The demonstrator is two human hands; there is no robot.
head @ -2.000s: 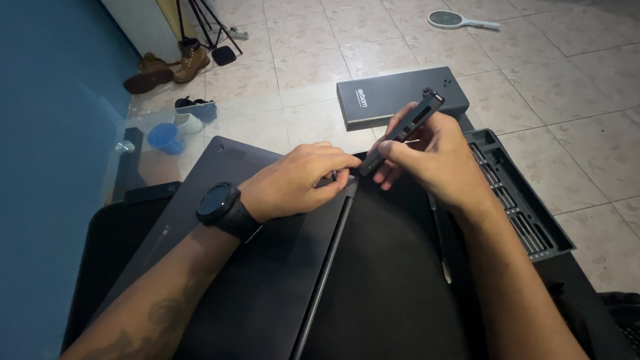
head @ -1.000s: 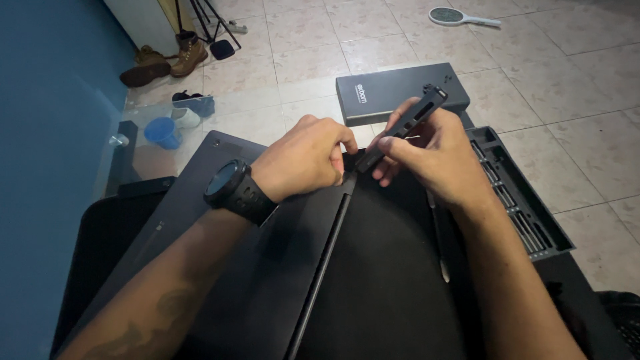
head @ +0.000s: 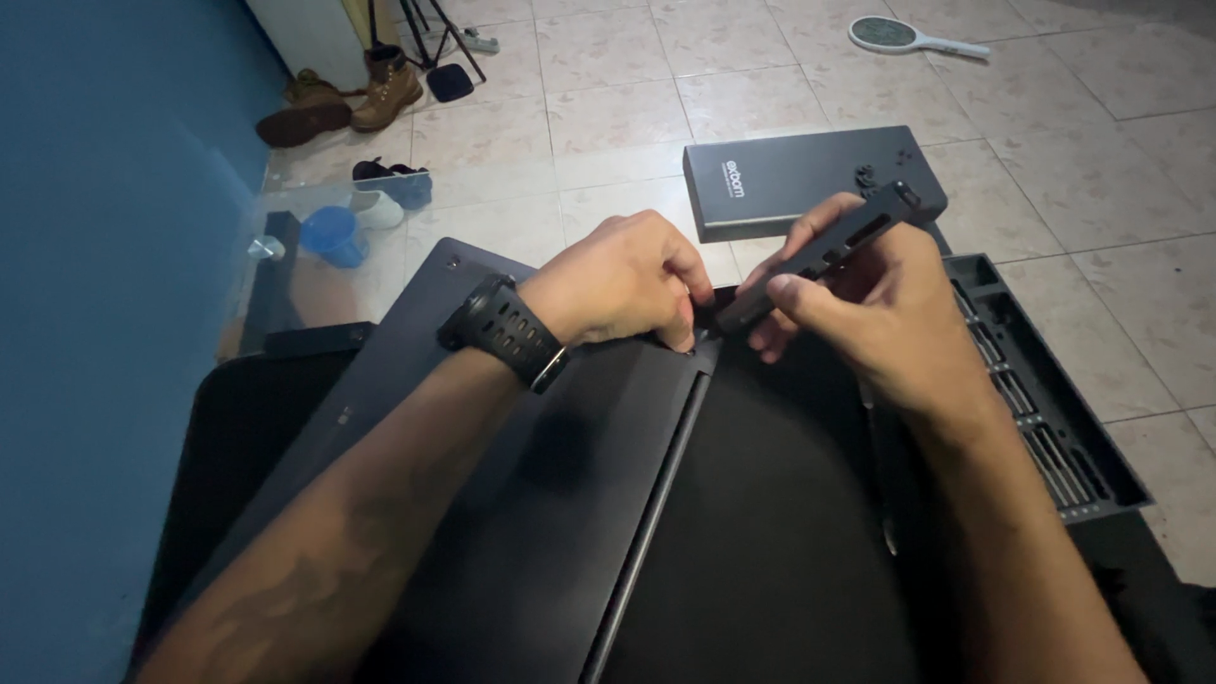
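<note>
A dark laptop lies on a black mat, its hinge edge facing right. At the laptop's far right corner is my left hand, fingertips bent down and close together; whether they pinch something small cannot be seen. My right hand grips a dark handheld tool with slots in its side, probably an electric screwdriver body. The tool slants down, its lower end beside the left fingertips at the corner; its tip is hidden. A black watch is on my left wrist.
Right of my right hand lies an open bit case with rows of bits. A thin metal tool rests on the mat. A dark box stands beyond the hands. Farther left are a blue cup, a glass surface and boots.
My left fingers have shifted at the laptop's corner and now bend down closer together. My right hand holds the same tool in nearly the same place.
</note>
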